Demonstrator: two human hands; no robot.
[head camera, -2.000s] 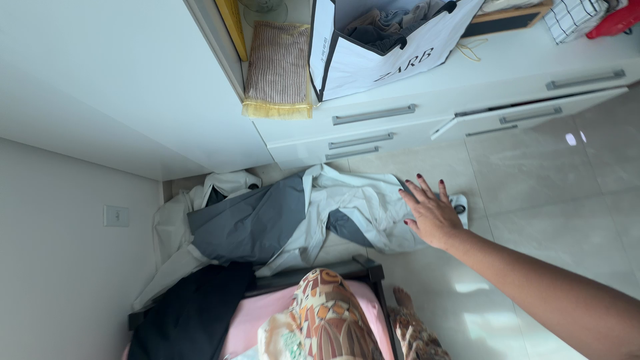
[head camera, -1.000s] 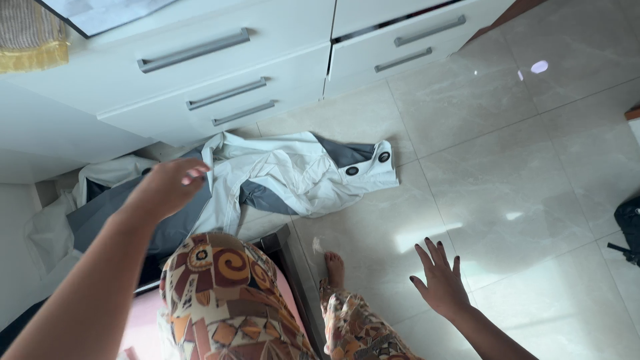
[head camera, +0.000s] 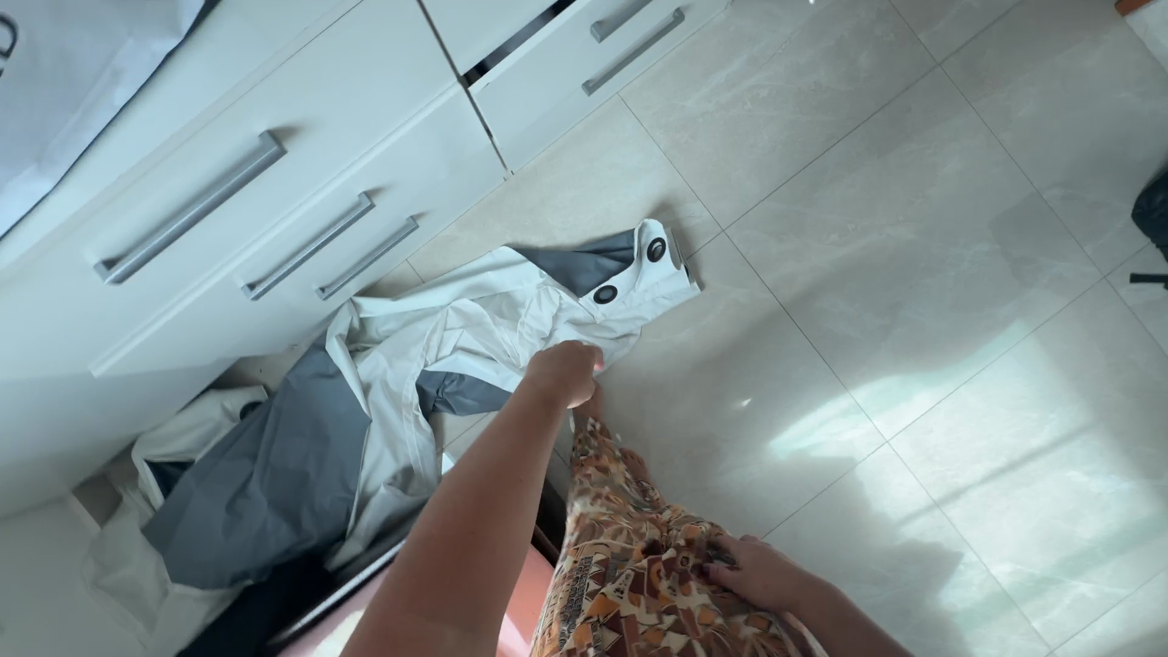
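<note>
A white and grey curtain with dark metal eyelets (head camera: 392, 342) lies crumpled on the tiled floor beside the drawers. Over its near edge is my left hand (head camera: 564, 372), fingers curled; whether it grips the fabric cannot be told. My right hand (head camera: 750, 573) rests against the patterned trousers (head camera: 630, 584) on my leg, its fingers partly hidden in the cloth folds. A bare foot shows just below my left hand.
White drawers (head camera: 401, 119) with grey bar handles run along the upper left. A pink surface with a dark frame (head camera: 525, 593) is at the bottom, beside black cloth (head camera: 265, 607). A black object (head camera: 1154, 214) lies at the right edge. Pale floor tiles (head camera: 821, 301) stretch to the right.
My left hand has moved right along the curtain. My right hand, spread above the floor one second ago, is now against the trousers. The view has shifted markedly.
</note>
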